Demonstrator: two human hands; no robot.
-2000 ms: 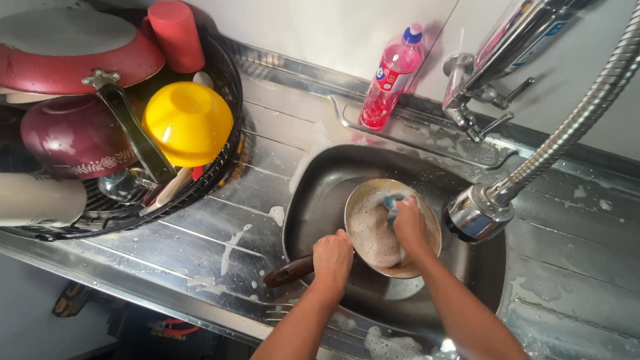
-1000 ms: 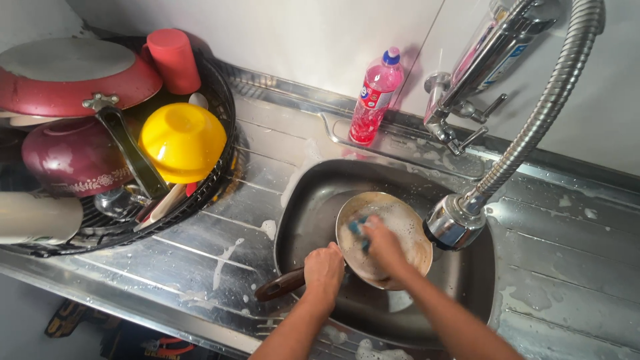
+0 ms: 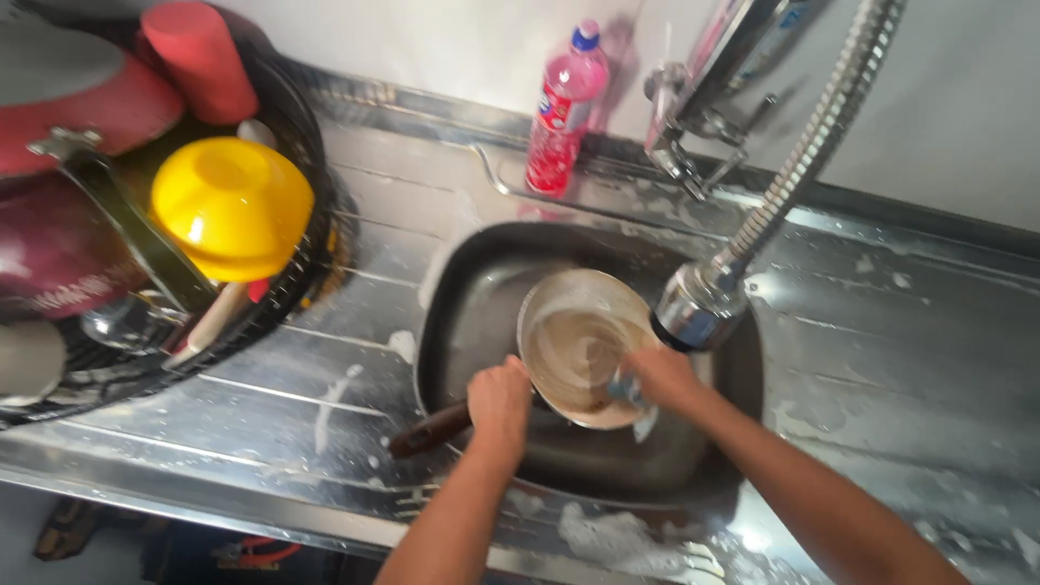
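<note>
My left hand [image 3: 500,410] grips the brown handle [image 3: 431,431] of a small pan, close to its rim. The round, light-coloured pan [image 3: 569,301] has suds and brownish liquid inside and is tilted over a large dark rectangular pan or basin [image 3: 479,301] set in the sink. In my right hand [image 3: 662,378] is a bluish scrubbing sponge [image 3: 626,388], blurred, at the small pan's lower right edge. Just above that hand hangs the chrome spray head [image 3: 700,309] of the tap; no water stream shows.
A black dish rack [image 3: 313,236] at left holds a yellow bowl [image 3: 231,207], a red cup [image 3: 199,61], a purple pot [image 3: 57,252] and other dishes. A pink detergent bottle [image 3: 565,114] stands behind the sink, beside wall-mounted tap fittings [image 3: 699,138]. Suds [image 3: 617,540] lie on the steel counter [image 3: 374,301].
My right hand with the sponge has moved from the middle of the small pan to its lower right edge. My left hand keeps hold of the handle.
</note>
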